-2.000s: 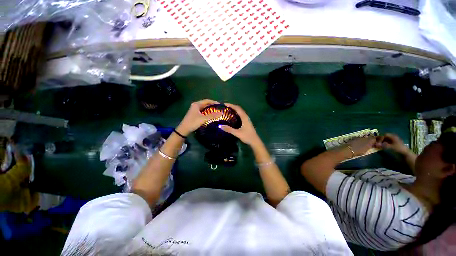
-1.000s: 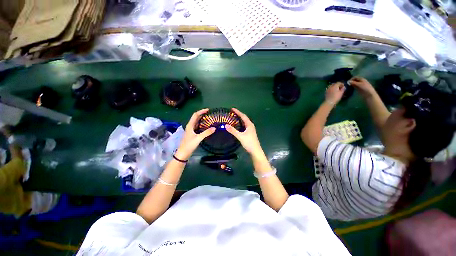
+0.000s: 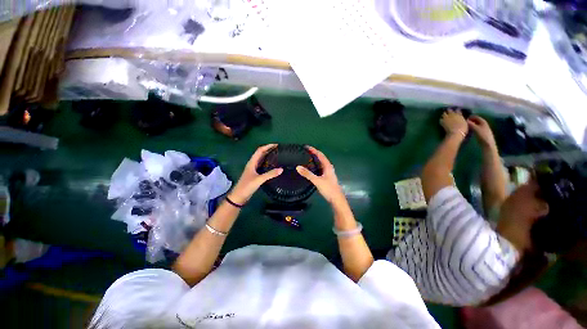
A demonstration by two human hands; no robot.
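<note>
A black round clip fan [image 3: 288, 173] is between my two hands, its ribbed front grille facing up. My left hand [image 3: 257, 177] holds its left rim, with the thumb on the grille. My right hand [image 3: 320, 177] holds its right rim, with the thumb on the grille. The flat black clip base [image 3: 283, 213] shows below the head, with a small orange mark. The grille looks dark, with little orange between the ribs. The fingers under the rim are hidden.
A blue bin lined with clear bags [image 3: 170, 199] stands at the left. Several black fans, one here [image 3: 389, 122], lie along the shelf [image 3: 270, 63]. A white sheet [image 3: 325, 96] hangs over its edge. A neighbour's hands [image 3: 458, 123] touch a fan at the right, near pale pad sheets [image 3: 410, 193].
The orange glow in the grille has faded. Both hands still grip the fan, thumbs slightly apart. The neighbour's hands moved from a pad sheet to a fan. The view has shifted.
</note>
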